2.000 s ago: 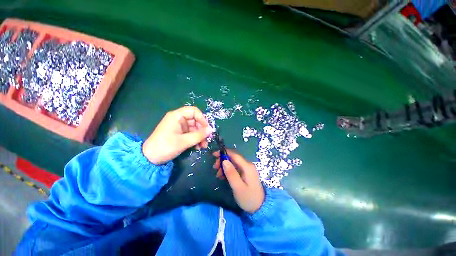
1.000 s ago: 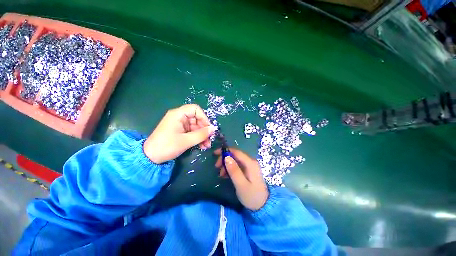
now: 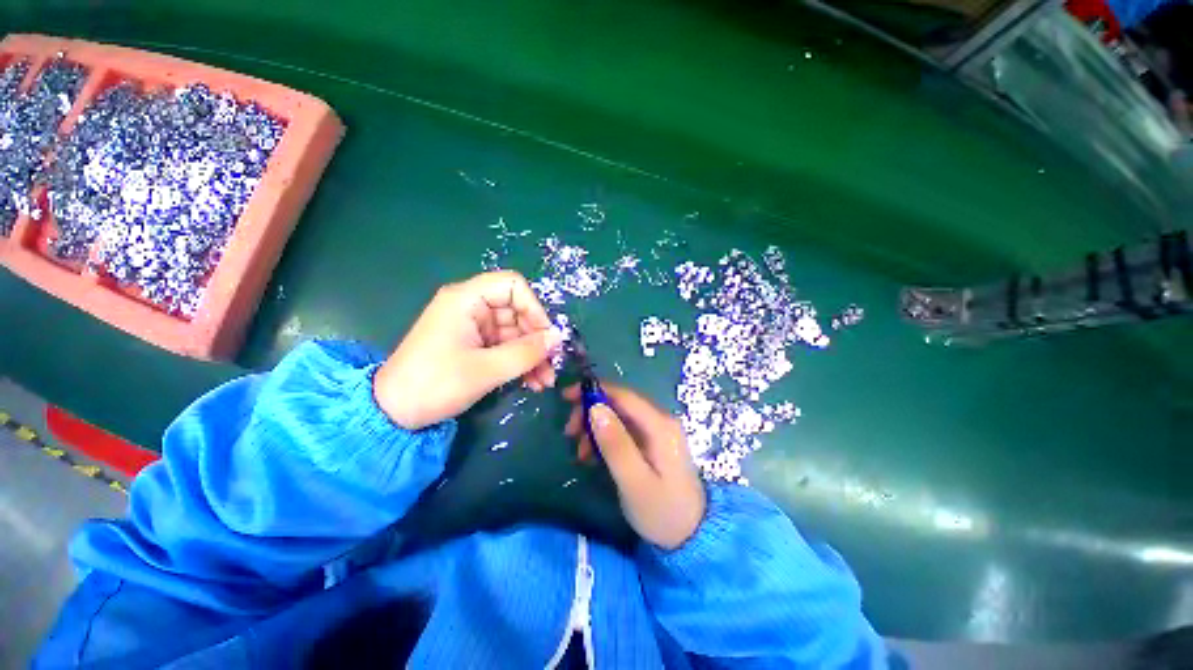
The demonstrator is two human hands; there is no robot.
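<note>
My left hand holds a small silvery part between thumb and fingertips. My right hand is closed round the blue-handled side cutters, whose dark jaws point up at the part. Whether the jaws touch it is too small to tell. A small silvery cluster lies just beyond my left fingertips, with thin pale slivers around it and below my hands. A denser heap of silvery parts lies on the green surface right of my hands.
A salmon-orange compartment tray full of silvery parts stands at the left. A grey bar with dark bands reaches in from the right. A metal frame is at the far right corner. Yellow-black floor tape shows at lower left.
The view has shifted slightly, and the cardboard at the far edge has nearly left it. My hands keep almost the same pose, with the cutters' jaws still close to the left fingertips.
</note>
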